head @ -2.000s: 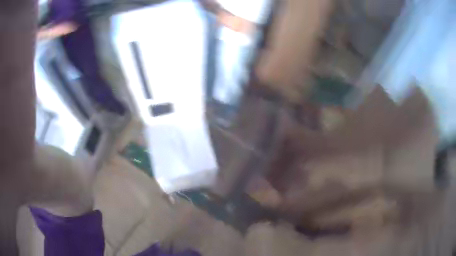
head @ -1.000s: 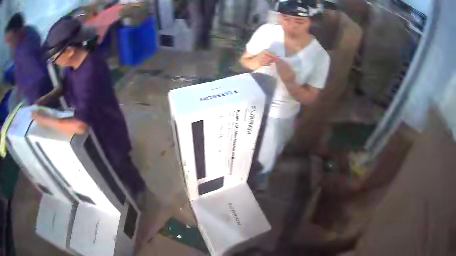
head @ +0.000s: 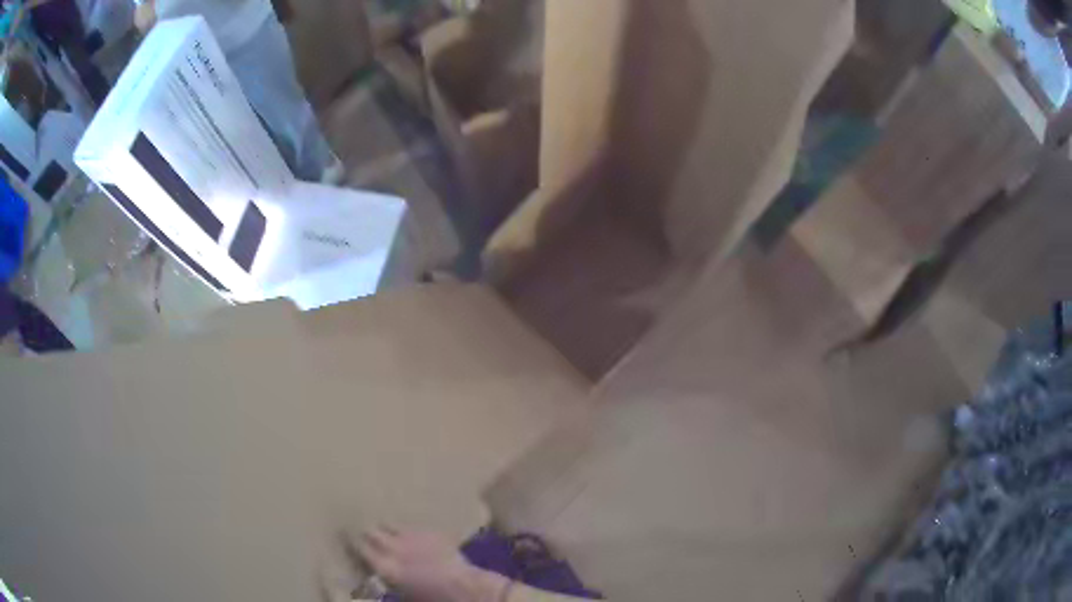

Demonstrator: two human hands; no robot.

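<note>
A large brown carton panel [head: 235, 435] fills the lower left, with a broad top edge. A second brown carton or flap [head: 705, 470] lies beside it on the right, meeting it near the bottom middle. My right hand [head: 411, 560] is small and slightly blurred at the bottom edge. It lies on the lower part of the left panel, fingers pointing left and apart, with no held object visible. A band shows at the wrist, and purple cloth [head: 523, 559] is beside the forearm. My left hand is not in view.
A white L-shaped FURRION product box [head: 176, 165] stands at upper left, with a person's pale clothing [head: 253, 71] behind it. A tall open brown carton [head: 635, 129] stands beyond the panels. Dark, wrinkled wrapped stock [head: 999, 506] is at lower right.
The view has swung right and down. The white box has shifted to the upper left, brown carton panels now fill the front, and my right hand has appeared at the bottom.
</note>
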